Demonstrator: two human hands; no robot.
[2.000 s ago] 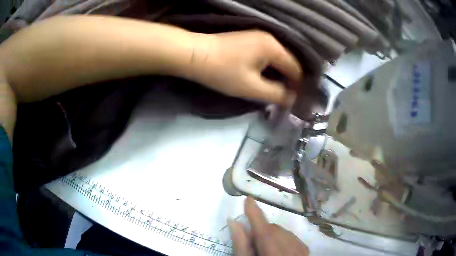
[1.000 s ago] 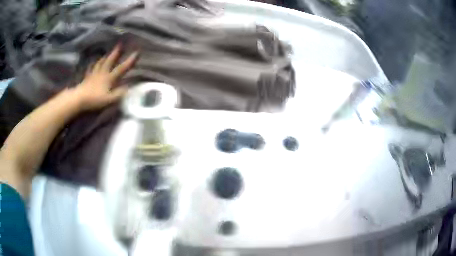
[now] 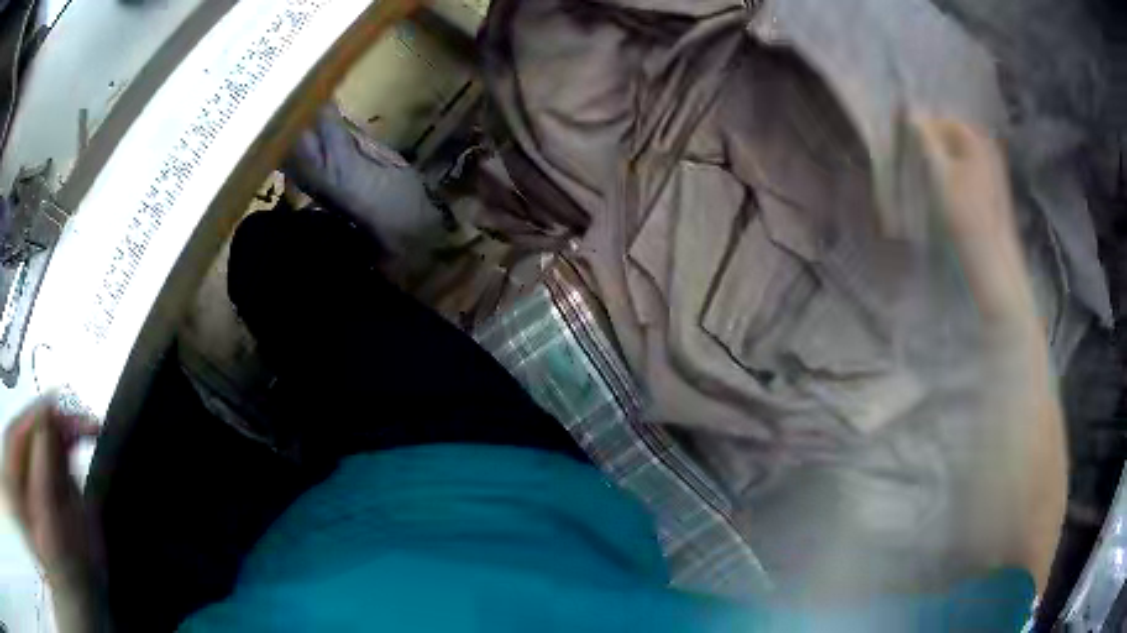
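A large crumpled heap of taupe-grey fabric point(image 3: 729, 260) fills the upper middle and right, below and beside the table. My right hand point(image 3: 964, 173) is at the heap's upper right, against a lighter grey piece point(image 3: 853, 74). It is blurred, and whether its fingers grip the cloth cannot be told. My left hand point(image 3: 47, 470) is at the far left by the table edge, fingers bent and blurred. Whether it holds anything cannot be told. A blue-green plaid cloth point(image 3: 593, 396) lies between my lap and the heap.
The white table point(image 3: 185, 173) with a printed ruler scale curves along the upper left. Small metal parts point(image 3: 27, 216) show at the left rim. My dark-clothed leg point(image 3: 334, 334) is below the table edge. Yellowish and pale cloths point(image 3: 402, 87) lie beyond it.
The view has swung from the sewing machine and the grey pieces on the table to my lap and the heap beside it. My right hand now shows at the heap, my left by the table edge.
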